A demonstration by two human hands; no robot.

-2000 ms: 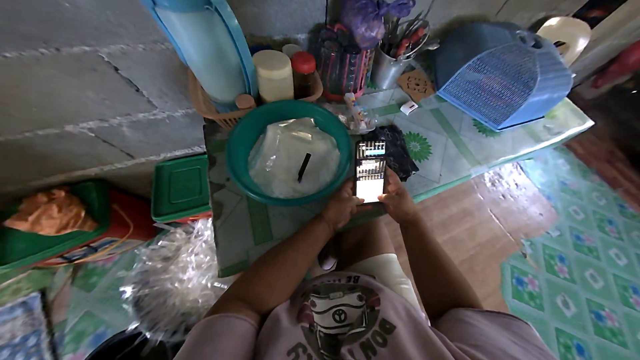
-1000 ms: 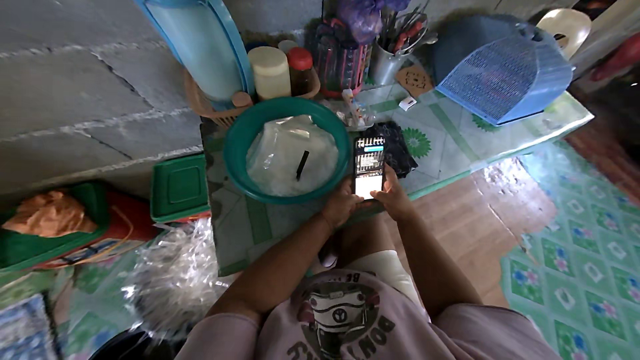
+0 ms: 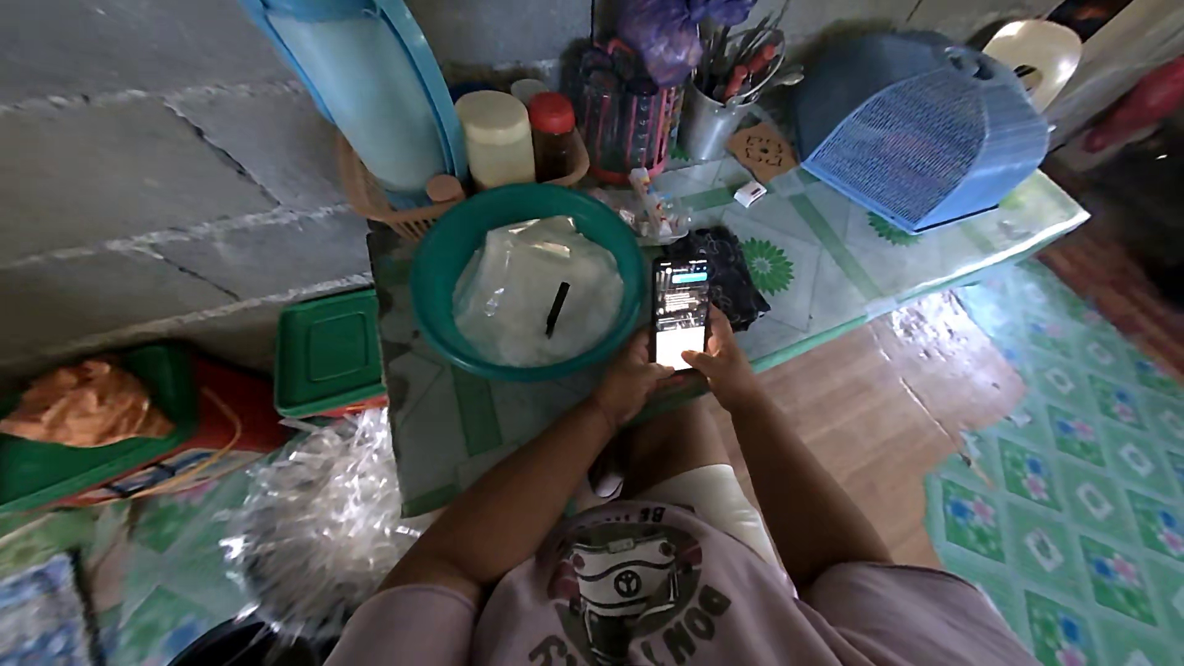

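Observation:
A lit smartphone (image 3: pixel 681 310) is held upright between my two hands at the table's front edge. My left hand (image 3: pixel 629 377) grips its lower left side, and my right hand (image 3: pixel 721 363) holds the lower right, its thumb over the bottom of the screen. Left of the phone, a green plastic basin (image 3: pixel 430 324) holds clear plastic sheets or bags (image 3: pixel 518 277) with a small black strip (image 3: pixel 557 309) on top. A black patterned cloth or pouch (image 3: pixel 735 277) lies just behind the phone and to its right.
Along the wall stand a basket (image 3: pixel 356 190) with jars, a metal cup (image 3: pixel 708 125) of utensils and a blue mesh cover (image 3: pixel 925 139). Shredded clear plastic (image 3: pixel 324 527) and a green-lidded container (image 3: pixel 328 351) are left of the table (image 3: pixel 814 324).

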